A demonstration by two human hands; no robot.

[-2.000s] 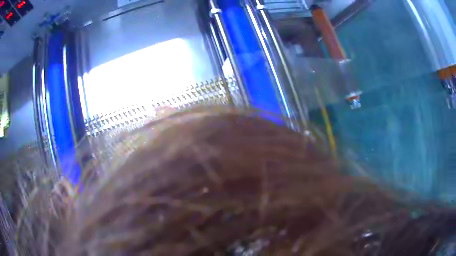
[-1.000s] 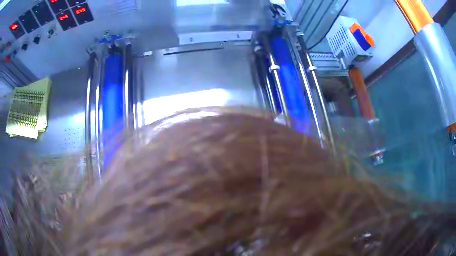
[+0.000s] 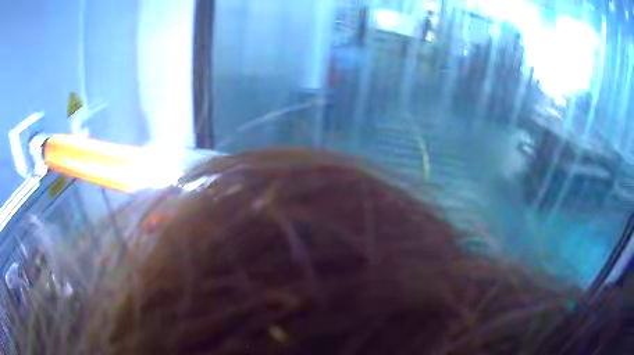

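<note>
Neither of my hands is in view. Brown hair covers the lower middle of the picture and hides what is below. The nearest thing in front of me is an orange tube at the left, lying nearly level, with a metal end piece at its left. Its right part runs into strong glare and a clear or silver sleeve, which the hair partly covers. The blue strips, the steel plate and the small parts do not show.
A pale panel with a yellow triangle mark stands at left. A dark upright post is right of it. Clear, streaked sheeting spans the right, with blurred dark equipment and a blue-green floor behind it.
The view has swung far to the right. The steel plate, blue strips, displays and yellow trays have left the picture. The orange tube now shows at the left instead of the upper right.
</note>
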